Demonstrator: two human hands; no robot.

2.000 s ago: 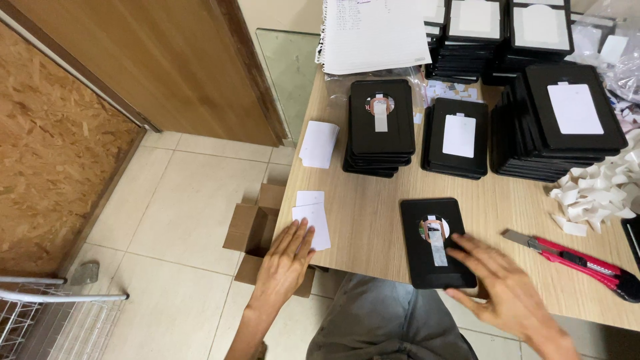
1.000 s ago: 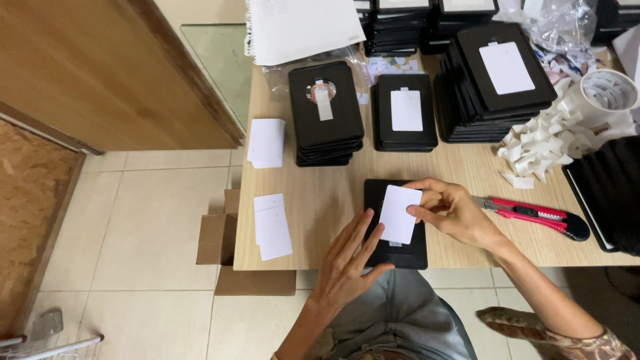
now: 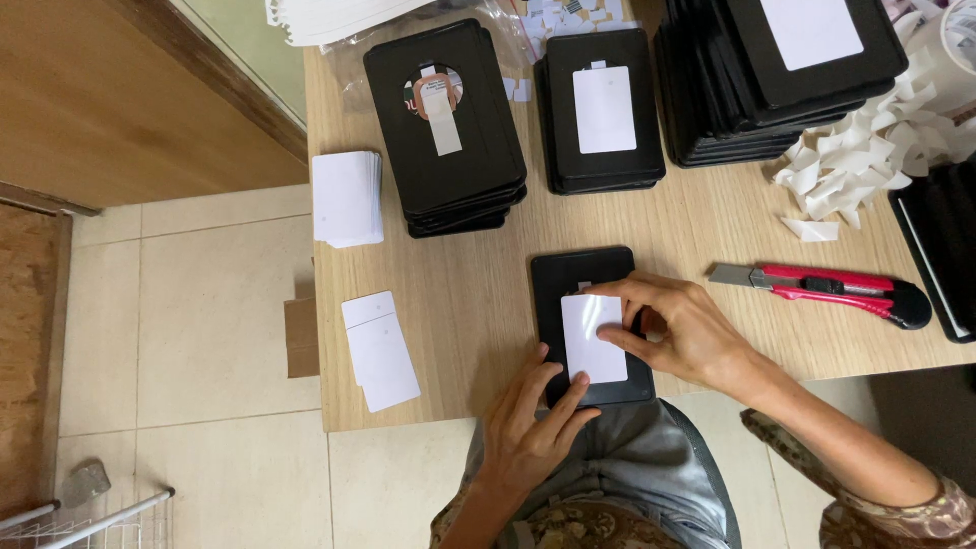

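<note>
A white plastic card (image 3: 583, 351) lies over the middle of a black rectangular panel (image 3: 550, 290) at the table's front edge. My right hand (image 3: 679, 328) pinches the card's right side between thumb and fingers. My left hand (image 3: 526, 419) rests with fingers spread on the panel's lower left, one fingertip on the card's bottom edge. Two overlapping white cards (image 3: 381, 358) lie to the left, below a stack of white cards (image 3: 345, 198). Behind stand a stack of black panels with a round opening (image 3: 450, 168) and a shorter stack topped by a white card (image 3: 604, 114).
A red and black snap-off utility knife (image 3: 831, 290), blade out, lies right of my right hand. White backing scraps (image 3: 846, 168) are heaped behind it. A tall stack of black panels (image 3: 740, 76) stands at the back right, and more black pieces (image 3: 945, 252) at the right edge.
My left hand has moved from the loose cards to the black panel. A white card now covers the panel's round opening and the strip seen there two seconds ago. The view has moved closer.
</note>
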